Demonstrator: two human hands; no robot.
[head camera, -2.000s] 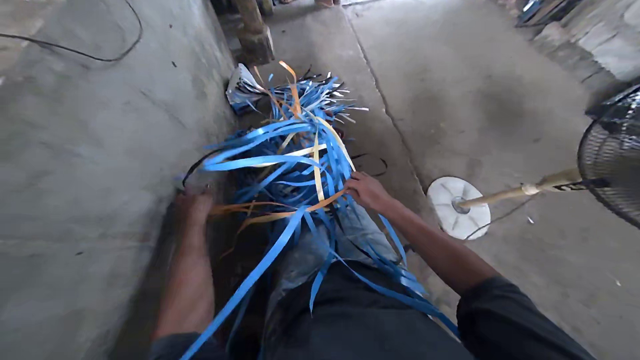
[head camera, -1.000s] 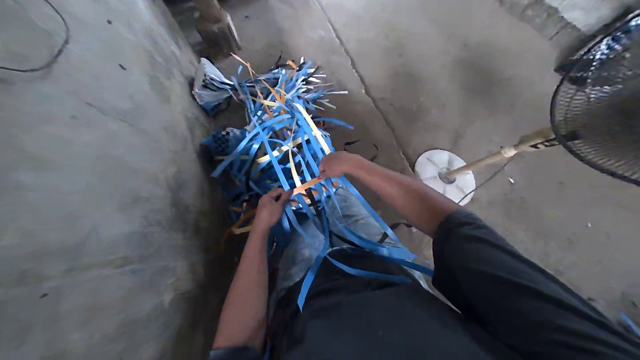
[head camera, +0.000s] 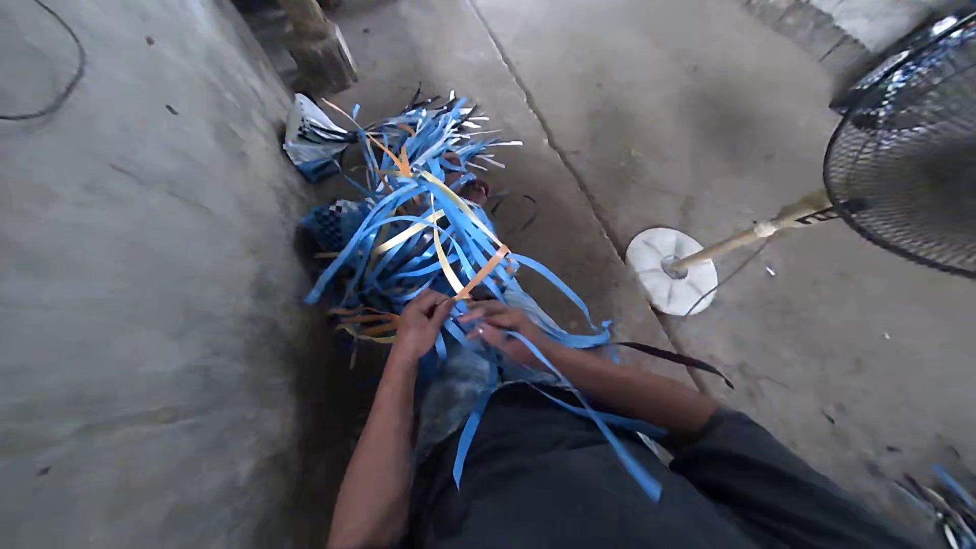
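A tangled bundle of blue plastic strapping strips lies over my legs and the floor, with orange and cream strips among them. My left hand pinches strips at the near side of the bundle, where an orange strip ends at its fingertips. Close beside it, my right hand is at the same strips with bent fingers; whether it grips one cannot be told. Loose blue strips hang across my right wrist and over my dark shirt. Beyond the hands, the frayed strip ends fan out in blue, white and black.
A concrete wall rises close on the left. To the right a fan has a pole standing on a round white base. A wooden post and a patterned blue and white woven piece are at the far left.
Two seconds ago my hands were well apart with an orange strip between them; now they are close together. Blue strips now lie over my right wrist.
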